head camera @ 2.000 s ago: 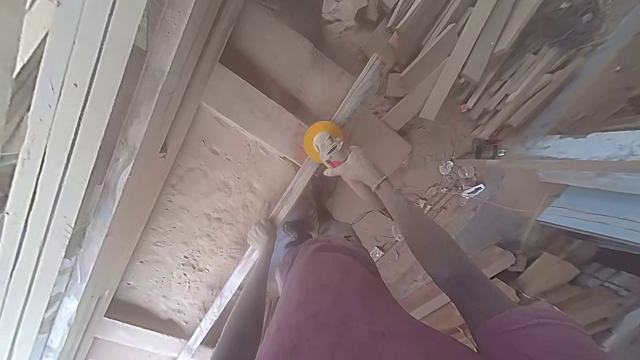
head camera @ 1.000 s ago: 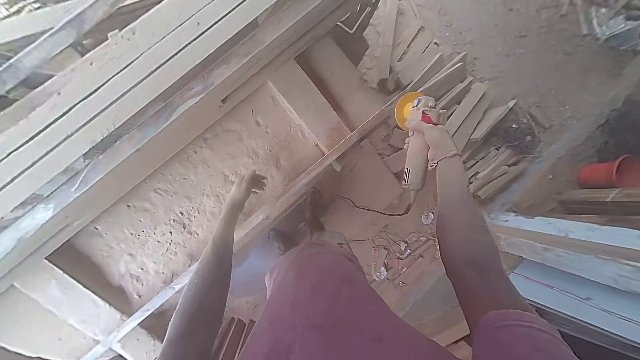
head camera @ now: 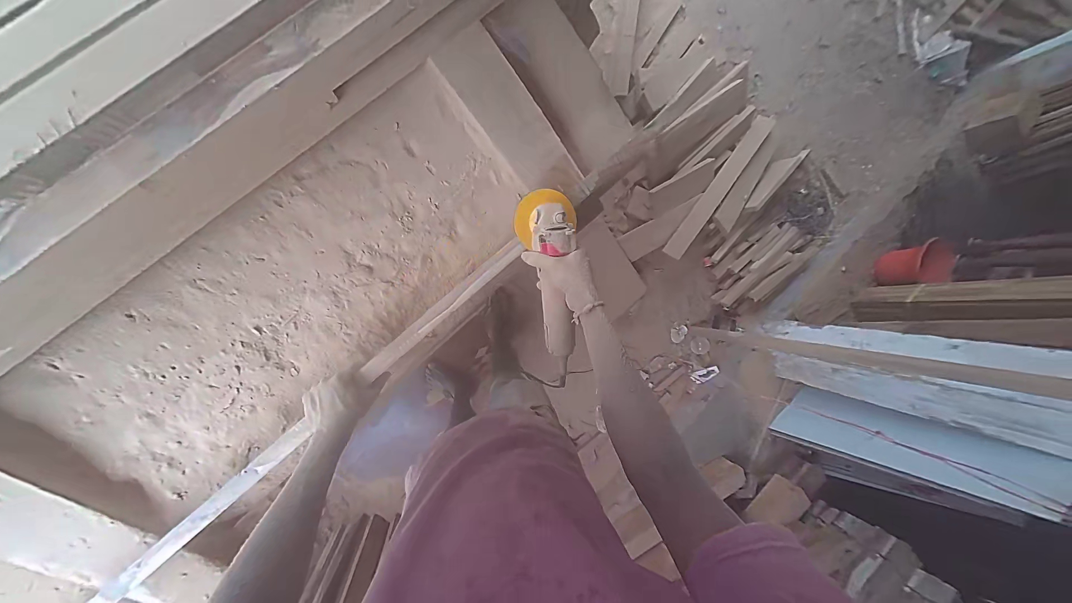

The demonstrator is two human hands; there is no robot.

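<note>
My right hand (head camera: 569, 276) is closed around an angle grinder (head camera: 555, 314) fitted with a yellow disc (head camera: 536, 213). The disc is over a long narrow wooden strip (head camera: 444, 310); whether they touch I cannot tell. That strip runs diagonally from the lower left up to the middle. Around its near part my left hand (head camera: 333, 402) is closed, somewhat blurred. A cord leaves the grinder's rear end near my feet.
Beyond the strip lies a dusty, pitted surface (head camera: 251, 293) framed by wooden beams (head camera: 209, 176). Offcuts of wood (head camera: 720, 184) are heaped at the upper right. Farther right are a red bucket (head camera: 913, 264) and stacked boards (head camera: 938, 427). Wood blocks (head camera: 779, 500) lie lower right.
My left hand, off the strip and spread a second ago, now grips it. The grinder has moved from beyond the strip's right side back over the strip. The view has shifted.
</note>
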